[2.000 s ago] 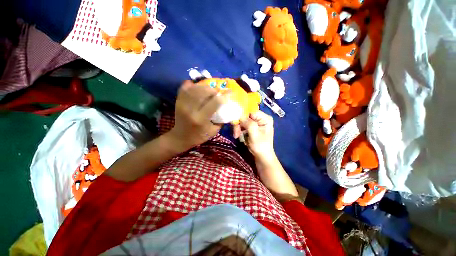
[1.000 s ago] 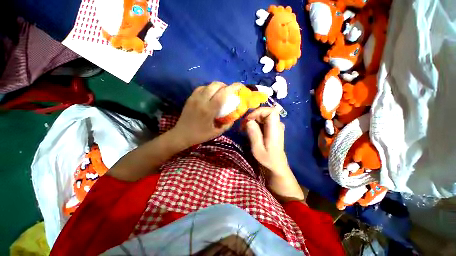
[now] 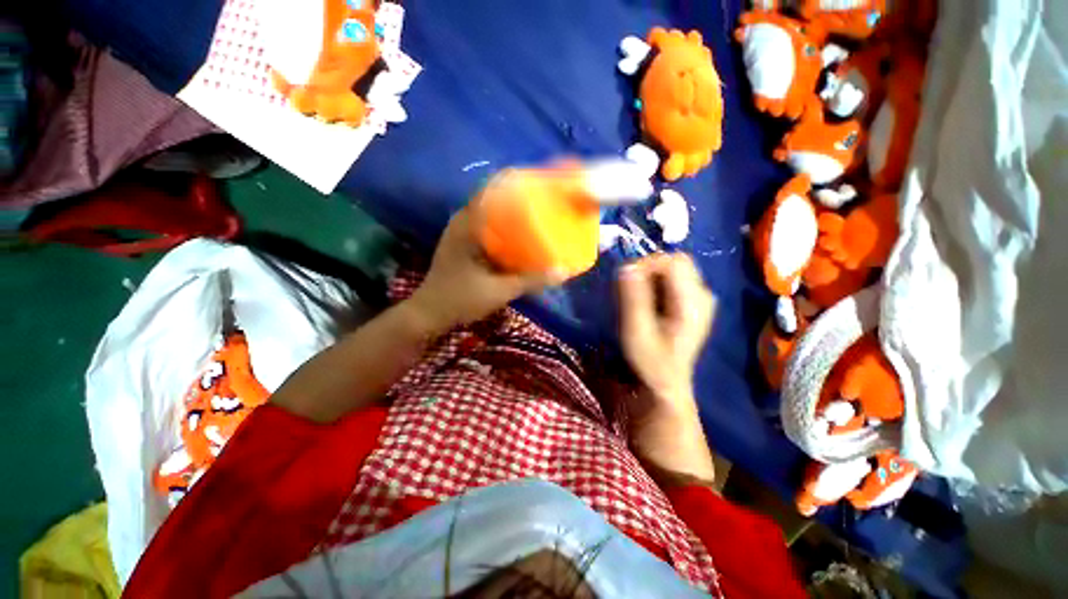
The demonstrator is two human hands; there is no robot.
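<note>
My left hand (image 3: 463, 272) grips an orange plush crab body (image 3: 541, 225) over my lap. The crab is blurred, and a white claw (image 3: 617, 180) sticks out at its right. My right hand (image 3: 670, 314) is beside the crab, fingers curled and fingertips together; whether it pinches a needle or thread is too small to tell. The snips (image 3: 636, 238) lie on the cloth just above my right hand, partly seen. A loose white claw (image 3: 670, 217) lies right of them. Another crab body (image 3: 682, 103) lies back up beyond, with white claws beside it.
A crab (image 3: 337, 59) lies on a printed sheet (image 3: 293, 152) at upper left. A pile of crabs (image 3: 837, 252), a white woven ring (image 3: 802, 386) and a white sack (image 3: 984, 257) are at right. A white bag of crabs (image 3: 135, 351) stands lower left. Someone's sleeve (image 3: 111, 135) shows at left.
The crab in my left hand has been turned, hiding its eyes and white belly. My right hand has moved right, away from it. The whole view has shifted slightly.
</note>
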